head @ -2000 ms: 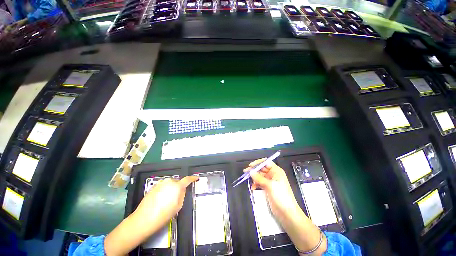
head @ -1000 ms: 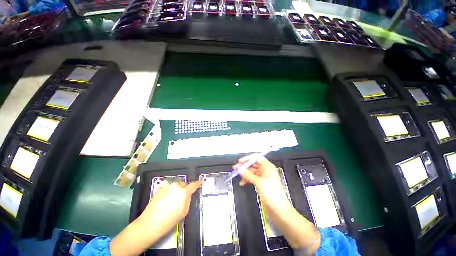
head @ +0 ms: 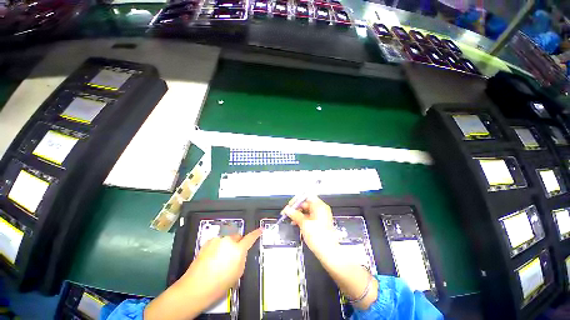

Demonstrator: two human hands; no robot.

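Note:
A black foam tray [head: 250,240] holds four open phone housings in a row at the near edge. My right hand [head: 310,219] holds thin pale tweezers [head: 295,203], their tip at the dark upper end of the second phone from the left [head: 280,269]. My left hand [head: 219,265] lies over the leftmost phone, its index finger extended to the second phone's upper left corner. I cannot tell whether the tweezers hold a piece. A white adhesive strip [head: 300,182] and a grid of small dots [head: 263,157] lie just beyond the tray.
A cream strip with tan squares [head: 183,193] lies left of the dot grid. A long white tape [head: 312,147] crosses the green mat. Raised foam trays of phones stand left [head: 106,139] and right [head: 459,206]. Blister trays [head: 425,47] stand on the far ledge.
My right hand has moved left, bringing the tweezers over the second phone's upper end. My left index finger stays by that phone's corner. The whole view has shifted and tilted slightly.

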